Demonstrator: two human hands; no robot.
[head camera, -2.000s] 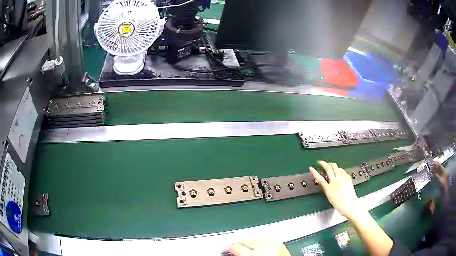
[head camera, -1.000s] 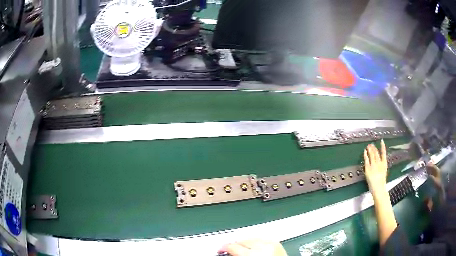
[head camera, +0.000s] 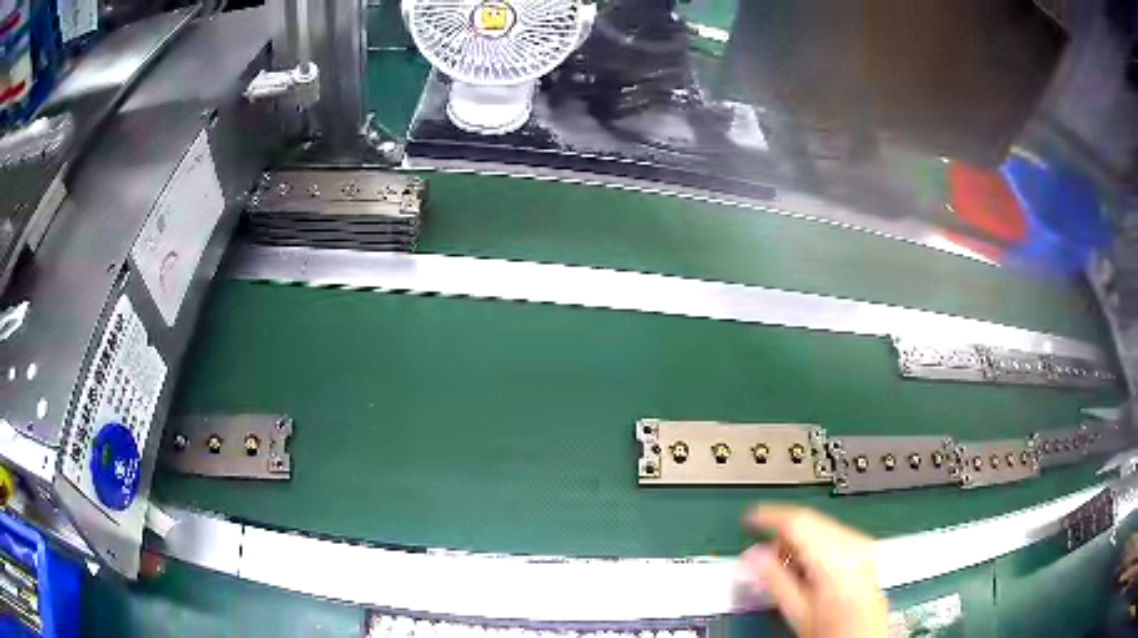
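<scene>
A row of fixture plates (head camera: 730, 467) lies end to end on the green conveyor belt (head camera: 499, 374), with small brass-coloured centres in the seats. Another fixture plate (head camera: 231, 464) lies at the left, partly hidden by the machine. One blurred hand, which looks like my right hand (head camera: 817, 573), is over the near rail, just below the row, fingers pointing left. It does not touch the plates; whether it holds anything is unclear. My left hand is not in view. A component tray (head camera: 537, 627) with pale pieces is cut off by the bottom edge.
Stacked fixture plates (head camera: 335, 212) stand beyond the middle rail (head camera: 562, 284). More plates (head camera: 942, 359) lie along that rail at right. The machine (head camera: 150, 287) borders the belt at left, with a blue bin (head camera: 56, 586) below. A white fan (head camera: 493, 106) stands behind.
The view has swung left, bringing the tray and blue bin in. The right hand has come back from the far right of the row. The left plate shows further out from the machine.
</scene>
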